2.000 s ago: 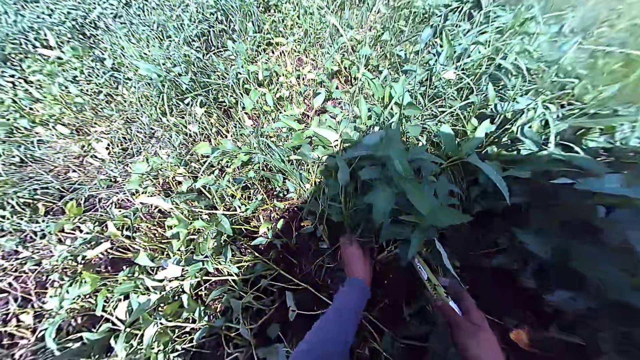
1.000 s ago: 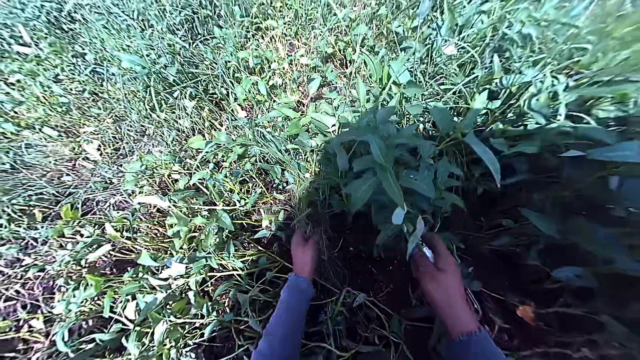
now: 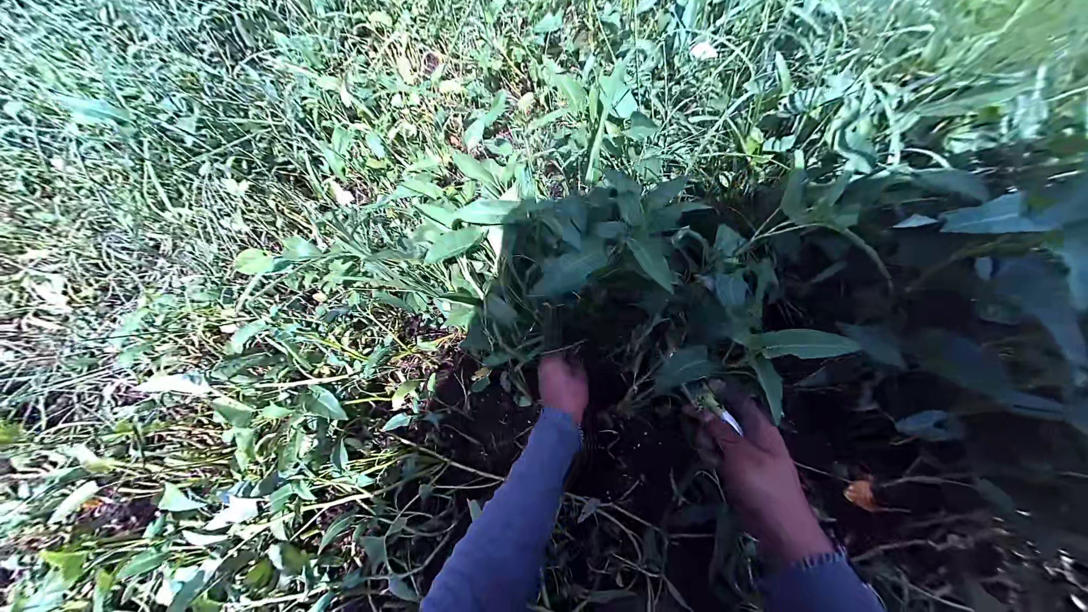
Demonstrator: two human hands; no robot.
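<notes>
Low in the middle, my left hand (image 3: pixel 563 388) is closed around the base of some leafy green stems (image 3: pixel 548 319), just above dark soil (image 3: pixel 629 450). My right hand (image 3: pixel 752 467) is to the right, gripping a small tool (image 3: pixel 727 418) of which only a short, bright, shiny part shows; its kind cannot be told. Leaves and stems of a broad-leaved plant (image 3: pixel 654 255) hang in shadow above both hands and partly cover the right fingers. Both forearms wear blue sleeves.
Sunlit grass and weeds (image 3: pixel 212 153) spread over the left and far ground. Trailing stems (image 3: pixel 442 463) cross the soil near the left forearm. Shaded large leaves (image 3: pixel 994 357) stand at the right. An orange-brown dry leaf (image 3: pixel 861 494) lies right of the right hand.
The long, light-coloured tool seen in the right hand two seconds ago is now mostly hidden. The left hand has moved in among the stems. The view has shifted somewhat.
</notes>
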